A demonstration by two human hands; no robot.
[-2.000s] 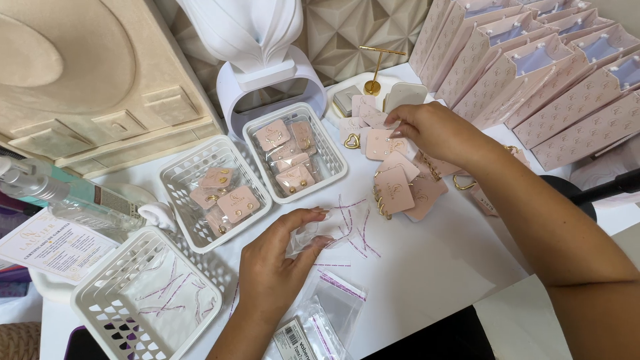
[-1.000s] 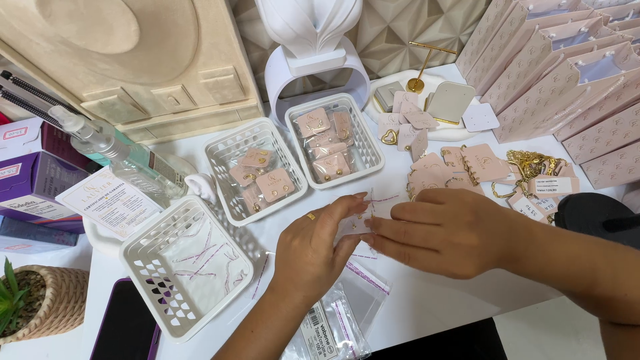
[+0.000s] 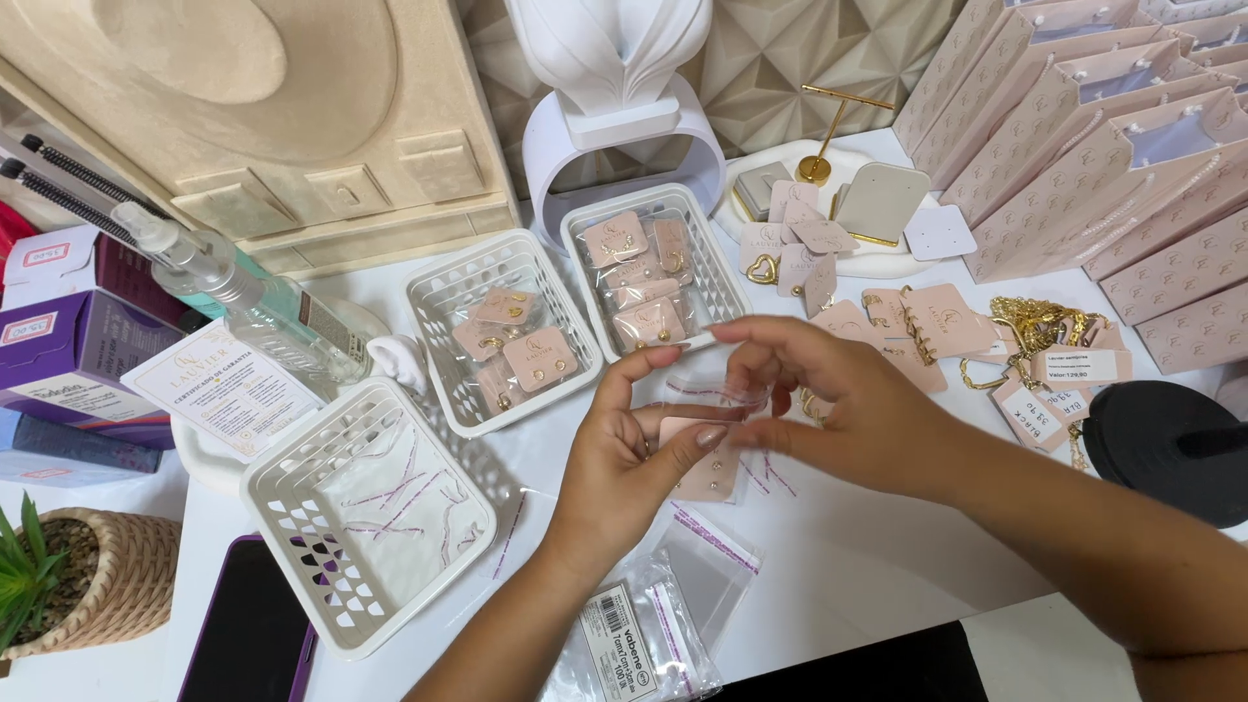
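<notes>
My left hand point(image 3: 624, 458) holds a pink earring card point(image 3: 710, 468) with small studs, in a clear plastic sleeve, between thumb and fingers. Close at its right, my right hand point(image 3: 829, 405) has its fingers bent at the sleeve's upper edge, where a clear strip with purple print point(image 3: 717, 392) shows; whether it grips the strip is hard to tell. Below lie clear adhesive bags point(image 3: 697, 556) and a labelled bag pack point(image 3: 624, 639). Two white baskets point(image 3: 507, 424) point(image 3: 717, 219) hold bagged earring cards. Purple-edged strips lie in a third white basket point(image 3: 361, 639). More earring cards point(image 3: 941, 322) lie beyond my right hand.
Gold chains point(image 3: 1038, 322) and a round black base point(image 3: 1165, 453) are at the right, below pink paper bags point(image 3: 1072, 166). A white bust stand point(image 3: 624, 127) rises behind the baskets. At the left are spray bottles point(image 3: 263, 302), a phone point(image 3: 249, 624) and a potted plant point(image 3: 88, 575).
My right hand has come from the earring cards to my left hand. An earring card now shows in my left hand's sleeve. The view has shifted left.
</notes>
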